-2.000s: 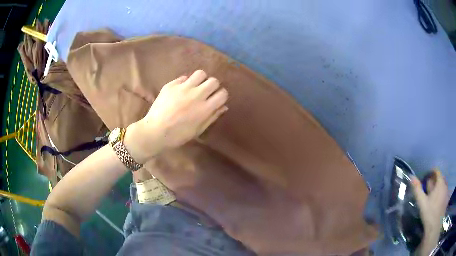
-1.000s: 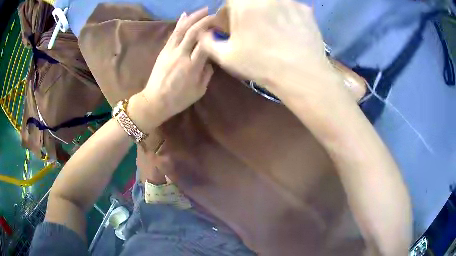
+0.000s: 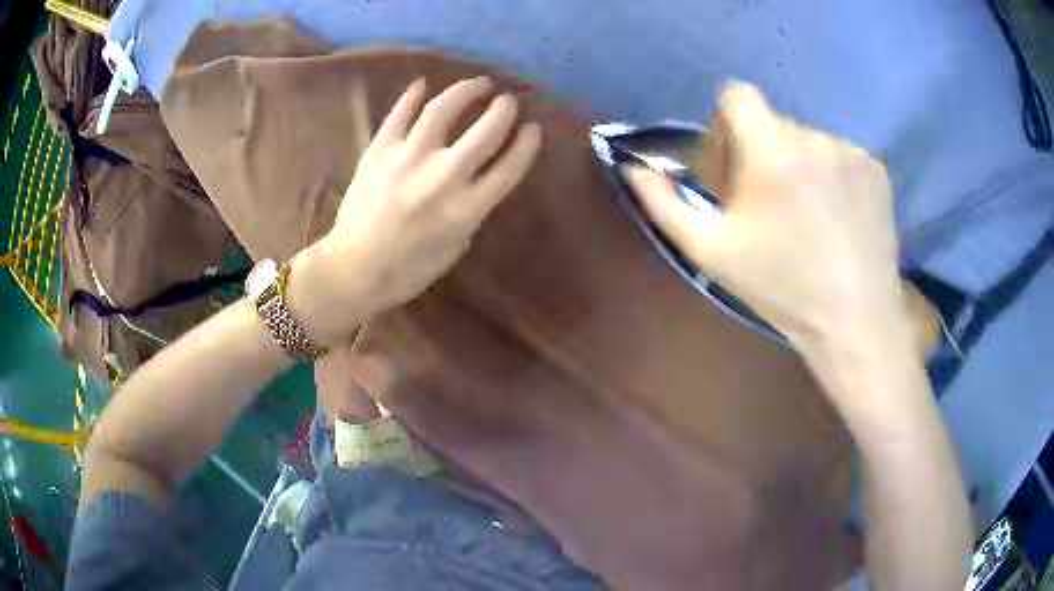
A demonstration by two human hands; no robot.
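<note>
A brown garment piece [image 3: 647, 427] lies across the pressing table and down over its near edge. My right hand [image 3: 798, 219] is closed round the handle of the steam iron [image 3: 609, 144]. The iron's pointed tip faces left, and its soleplate is on the far edge of the cloth; my hand hides most of the iron. My left hand [image 3: 422, 196] lies on the cloth left of the iron, fingers slightly spread and bent; whether its fingertips pinch the cloth is unclear. An off-white label [image 3: 381, 444] shows at the near edge.
The blue-grey padded table [image 3: 809, 58] curves round the work. A tied brown garment bundle [image 3: 150, 242] hangs at the left beside yellow wire racks [image 3: 35, 237]. The iron's dark hose [image 3: 1000, 289] runs off to the right. A dark cord loop [image 3: 1023, 81] lies at the far right.
The iron came from the right side of the table onto the cloth near my left hand, then moved back to the right along its far edge. My left hand stays on the cloth.
</note>
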